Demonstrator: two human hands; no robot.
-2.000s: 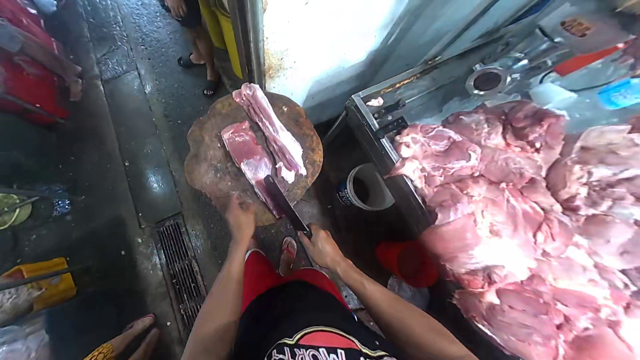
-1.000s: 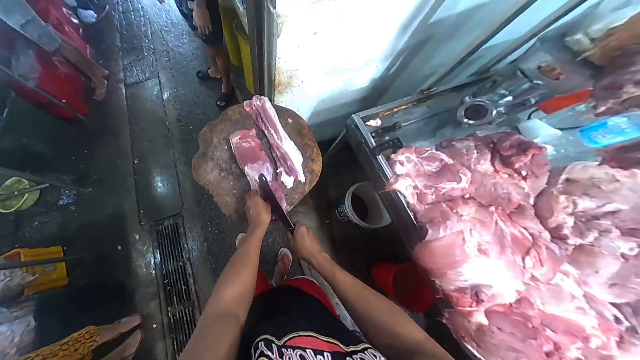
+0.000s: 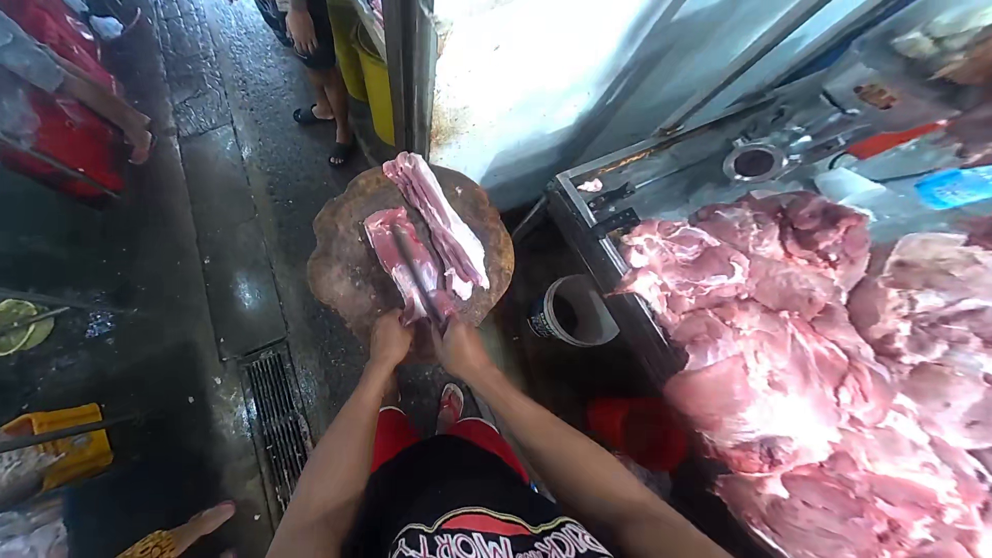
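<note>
On a round wooden chopping block (image 3: 341, 248) lie two pieces of raw meat. The shorter red piece (image 3: 387, 234) is on the left, and a long strip with pale fat (image 3: 446, 213) is on the right. My right hand (image 3: 463, 350) grips a knife (image 3: 415, 271), whose dark blade lies lengthwise over the shorter piece, pointing away from me. At that piece's near end, my left hand (image 3: 390, 339) holds its edge with closed fingers. The knife's handle is mostly hidden by my right hand.
A metal table (image 3: 570, 182) at the right bears a large heap of raw meat (image 3: 783, 349). A white bucket (image 3: 577, 310) and a red container (image 3: 639, 434) stand beside it. Other people's legs (image 3: 333, 97) are beyond the block. A floor grate (image 3: 277, 422) lies to the left.
The knife blade has swung from a slant across the meat's near end to lie along the shorter piece. My right hand has moved closer to the block and to my left hand.
</note>
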